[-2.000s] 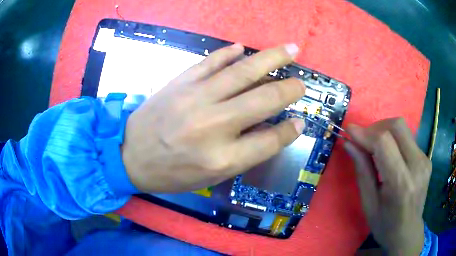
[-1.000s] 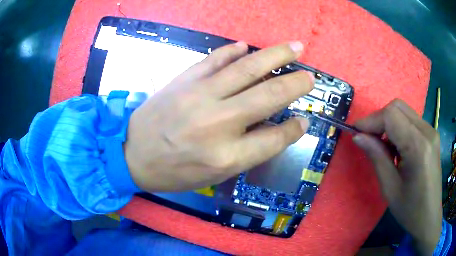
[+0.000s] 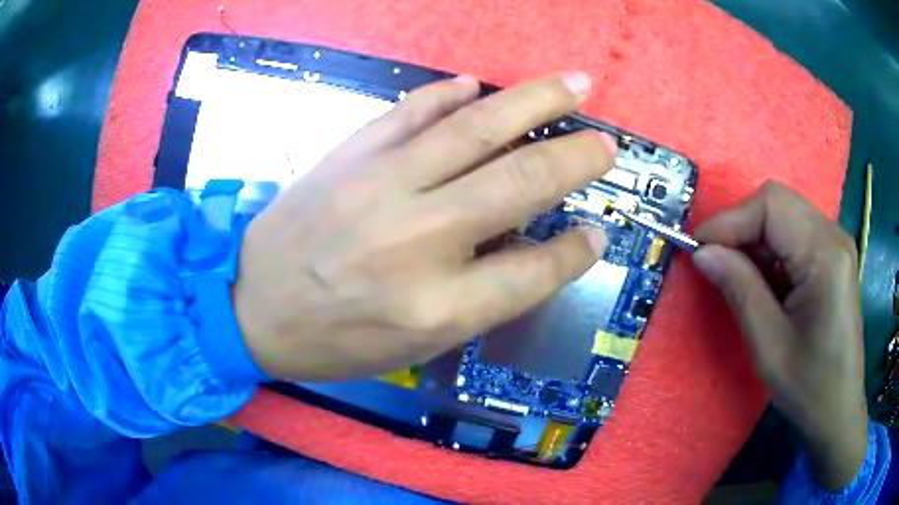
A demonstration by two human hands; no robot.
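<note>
The open tablet lies back side up, with its blue mainboard at the right end. My left hand lies spread flat over the tablet's middle, fingers pointing right, and hides part of the battery and board. My right hand is at the tablet's right edge and pinches thin tweezers between thumb and fingers. Their tip is at the upper part of the board, near a small gold-yellow spot. A silver shield plate and a pale yellow tape strip show below my left fingers. Whether the tips hold anything cannot be told.
The tablet lies on a red foam pad on a dark green bench. A thin tan-yellow stick lies right of the pad. Orange-brown strips are at the far right edge. A thin red wire shows near the top left.
My right hand has moved up a little and the tweezers point at the upper board at a changed angle. My left hand has stayed spread over the tablet, with only slight shifts.
</note>
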